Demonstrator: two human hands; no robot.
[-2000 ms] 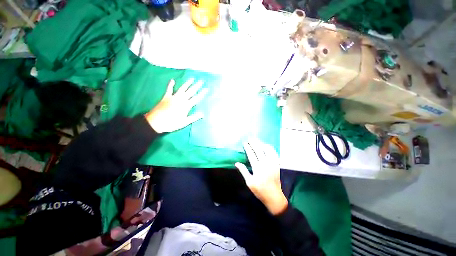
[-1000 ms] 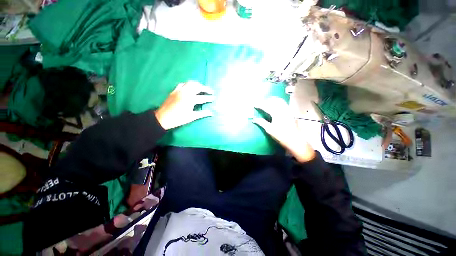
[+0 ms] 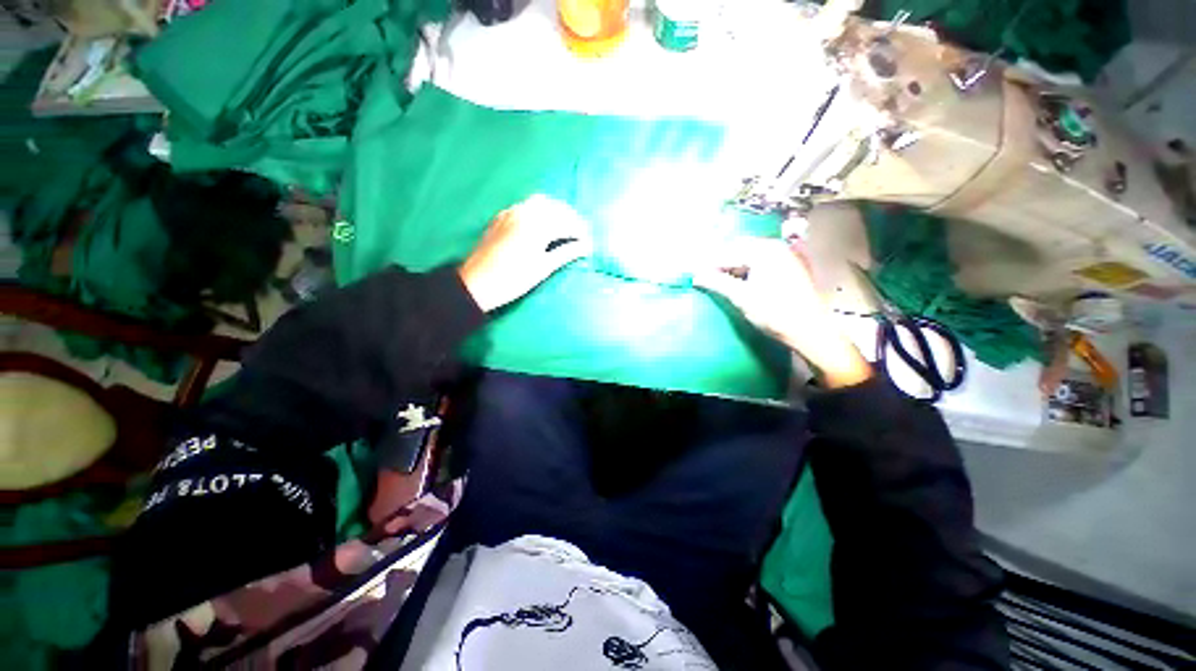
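A green fabric panel (image 3: 446,171) lies flat on the white machine table, its front edge hanging toward my lap and its middle washed out by the lamp. My left hand (image 3: 529,249) rests on the panel left of the glare, fingers curled at a fold or edge line. My right hand (image 3: 777,299) is on the panel right of the glare, its fingertips near that same line and washed out. The needle area (image 3: 774,197) of the cream sewing machine (image 3: 971,157) is just above my right hand. Whether the fingers pinch the cloth is hard to see.
Black-handled scissors (image 3: 922,357) lie right of my right hand, beside crumpled green cloth (image 3: 938,295). A small tray (image 3: 1081,393) and black box (image 3: 1149,380) are at the right table end. An orange bottle (image 3: 593,24) stands at the top. Green cloth is heaped (image 3: 282,85) upper left.
Both hands have gone from spread flat on the panel to curled fingers close to the glare. My right hand has moved up toward the needle area. The view has shifted slightly.
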